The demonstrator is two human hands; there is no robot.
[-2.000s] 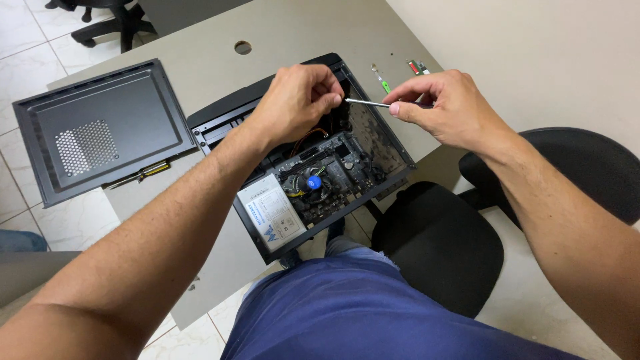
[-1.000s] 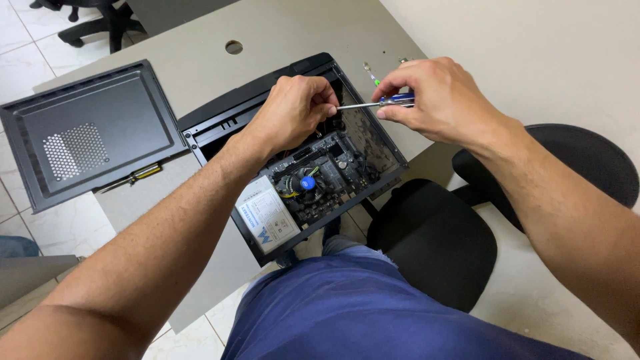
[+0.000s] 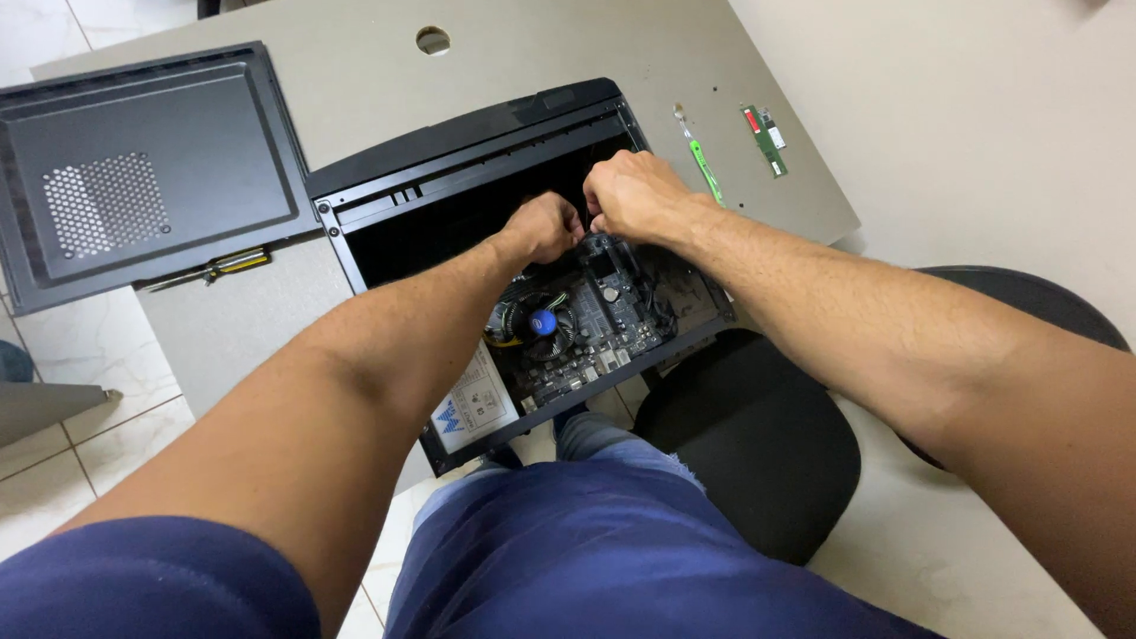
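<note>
An open black computer case (image 3: 461,129) lies on its side on the table. My left hand (image 3: 543,228) and my right hand (image 3: 632,200) meet inside it, above the edge of the motherboard (image 3: 612,306). A thin wire or similar strand shows between the fingertips; which hand holds it, I cannot tell. Left of the hands' lower side sits the CPU cooler fan (image 3: 542,322) with its blue hub. The power supply (image 3: 479,404), with a white label, fills the case's near left corner. No screwdriver shows in my right hand, though its palm is hidden.
The black side panel (image 3: 204,133) with a vent grille lies at the left. A yellow-black screwdriver (image 3: 238,263) rests beside it. Right of the case are a green-handled brush (image 3: 701,164), a green memory module (image 3: 765,142) and small dark screws. A black chair (image 3: 750,435) stands close by.
Both hands have come down from above the case's far right part to the motherboard's edge. The screwdriver seen earlier in my right hand no longer shows. The view has shifted.
</note>
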